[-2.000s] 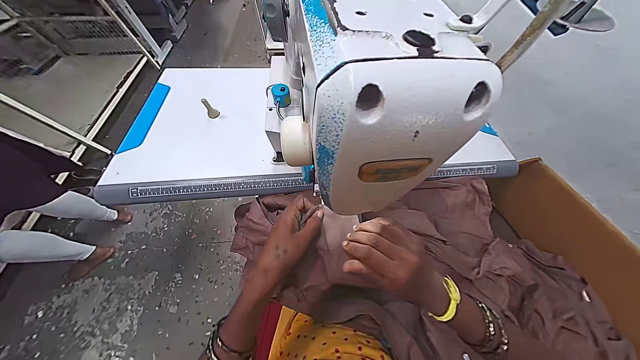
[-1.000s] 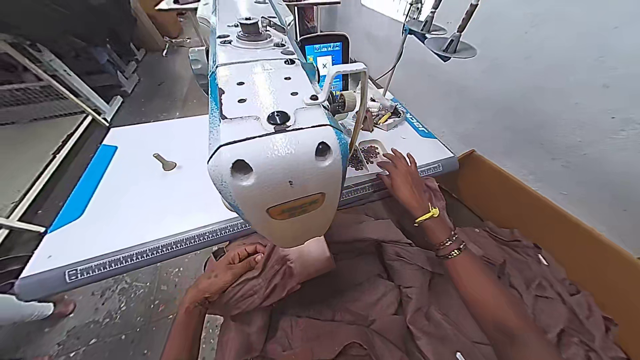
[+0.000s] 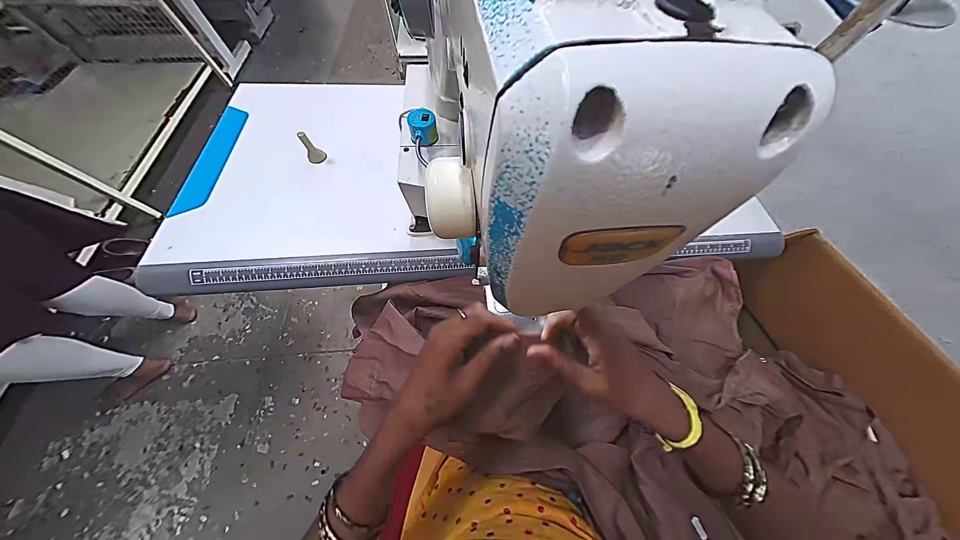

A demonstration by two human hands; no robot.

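Observation:
The white head of a Jack sewing machine (image 3: 645, 165) fills the upper middle of the view. Just below it, brown fabric (image 3: 525, 405) spreads over the lap and toward the right. My left hand (image 3: 457, 367) pinches the fabric near the needle area, thumb and forefinger close together. Close beside it on the right, my right hand (image 3: 600, 367) also has its fingertips on the cloth; a yellow band circles that wrist. The machine head partly hides the right fingertips and the spot under the needle.
A white machine table (image 3: 322, 195) with a ruler edge extends left, bearing a small spoon-shaped object (image 3: 311, 148). A cardboard box wall (image 3: 847, 330) stands at the right, beneath part of the fabric. At the far left, a person's legs (image 3: 97, 360) are near the table.
My right hand has come back from the small-parts tray on the table to the fabric below the machine head. My left hand is now closer to it. The view has shifted strongly.

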